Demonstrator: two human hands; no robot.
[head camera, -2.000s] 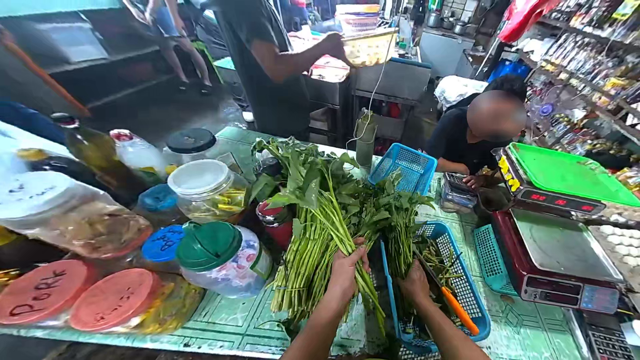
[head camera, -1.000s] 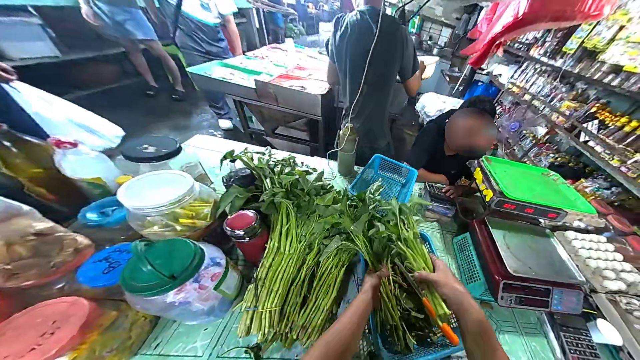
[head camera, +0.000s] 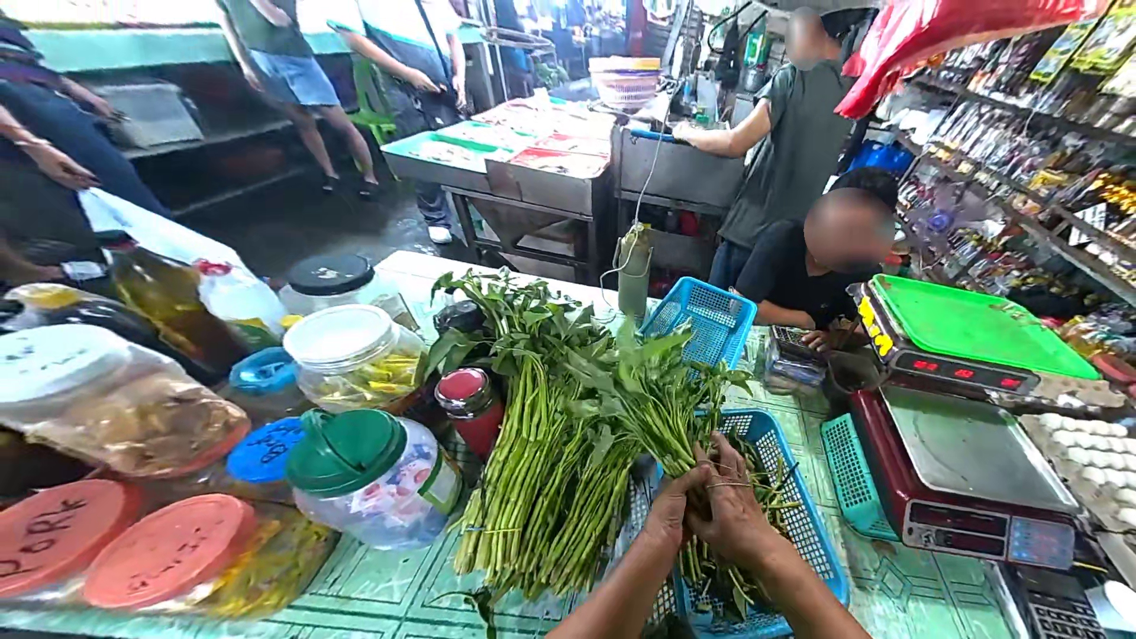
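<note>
Both my hands meet around the stems of one bunch of leafy greens (head camera: 657, 404), above a blue plastic basket (head camera: 803, 524) that holds loose stems. My left hand (head camera: 676, 506) grips the stems from the left. My right hand (head camera: 732, 497) wraps them from the right, with a thin rubber band across its fingers. Beside them on the left, large bundles of long-stemmed greens (head camera: 532, 470) lie on the green patterned tablecloth (head camera: 399, 577), leaves pointing away from me. A smaller blue basket (head camera: 706, 319) leans behind the leaves.
Lidded plastic jars, among them one with a green lid (head camera: 351, 453), crowd the left. A red-lidded container (head camera: 466, 399) touches the bundles. Two scales (head camera: 967, 444) and egg trays (head camera: 1087, 453) stand right. A seated person (head camera: 790, 257) is across the table; other people stand farther back.
Two seconds ago my hands were apart, my left on stems over the bundles; now they are together on one bunch. The orange-handled tool seen at the basket earlier no longer shows.
</note>
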